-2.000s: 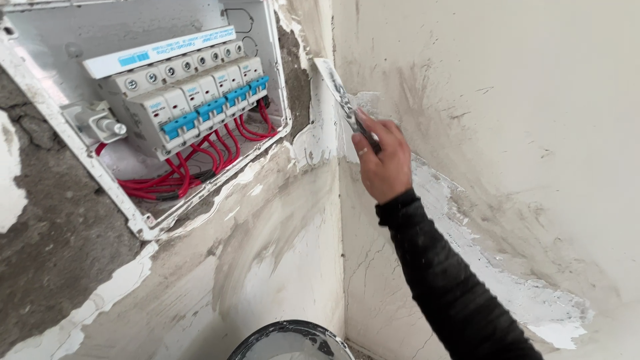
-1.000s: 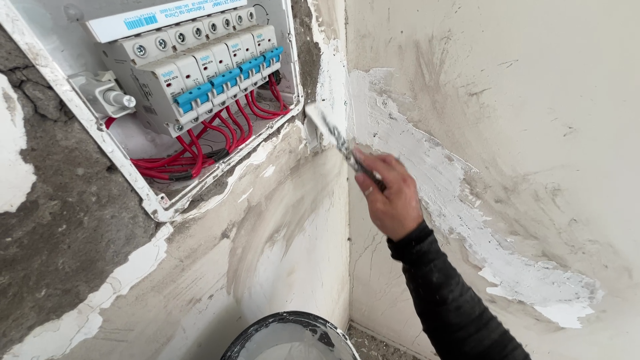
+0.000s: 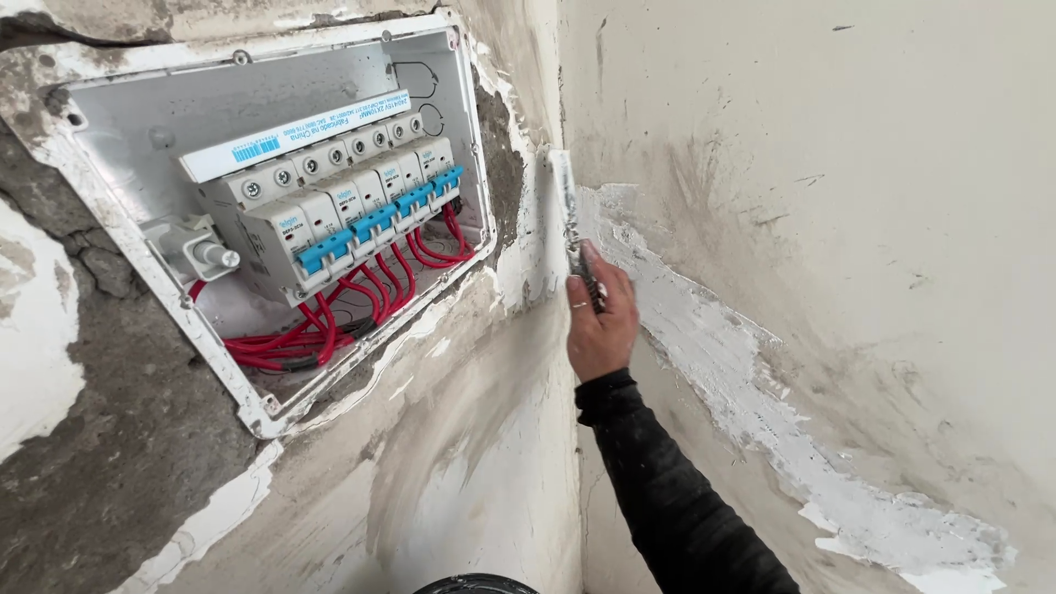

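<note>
My right hand [image 3: 602,318], in a black sleeve, grips the dark handle of a putty knife [image 3: 563,190]. Its blade points up and lies at the inside corner where two walls meet, just right of the electrical panel box. White plaster is smeared on the wall by the blade, and a wide wet-looking band of white filler [image 3: 726,363] slopes down the right wall. The open panel box [image 3: 198,355] holds a row of circuit breakers [image 3: 363,210] with blue levers and red wires [image 3: 330,330] below them. My left hand is not in view.
Bare grey mortar [image 3: 140,445] and ragged plaster edges surround the box on the left wall. The dark rim of a round container [image 3: 477,584] shows at the bottom edge. A white plastic terminal fitting [image 3: 194,249] sits inside the box, left of the breakers.
The putty knife was tilted up-left across the corner; its blade now stands nearly upright along it. My right hand still holds it. The view has shifted, showing more of the box and less of the container.
</note>
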